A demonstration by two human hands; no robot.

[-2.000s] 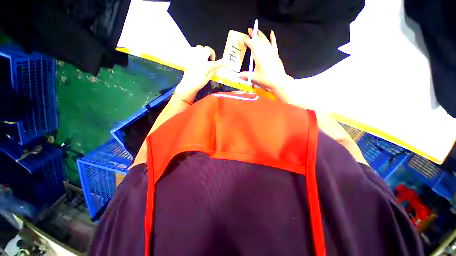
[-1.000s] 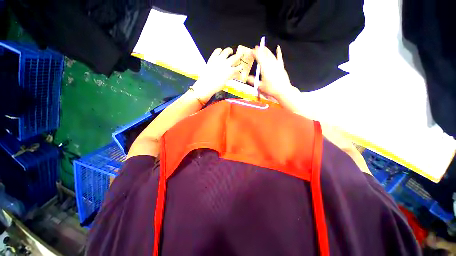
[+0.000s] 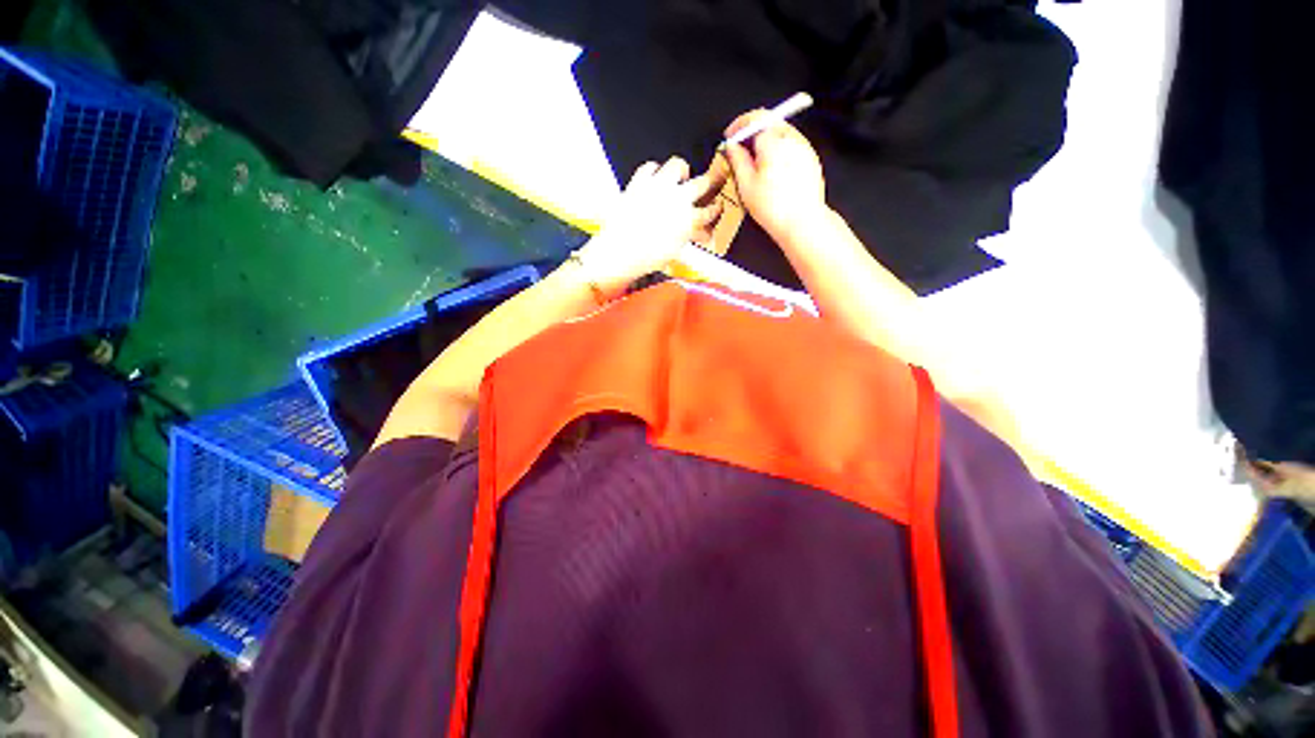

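A black garment piece point(image 3: 923, 159) lies on the white table, reaching its near edge. My left hand point(image 3: 652, 224) holds a tan marking template point(image 3: 725, 216) at the near edge of the cloth. My right hand point(image 3: 779, 173) is bare and grips a thin white marking pen point(image 3: 775, 118) close above the template. The pen is tilted, its outer end pointing up and right. Its writing tip is hidden by the fingers, so I cannot tell if it touches the cloth.
A black garment pile point(image 3: 310, 94) hangs over the table at the left, and another dark heap point(image 3: 1247, 231) is at the right. Blue crates point(image 3: 231, 505) stand on the green floor point(image 3: 238, 274) at the left. Another blue crate point(image 3: 1262, 598) is at the lower right. A hand shows at the right edge.
The pen has gone from nearly upright to slanted, with my right hand turned over the template. The template is now partly covered by my fingers. The view has shifted slightly.
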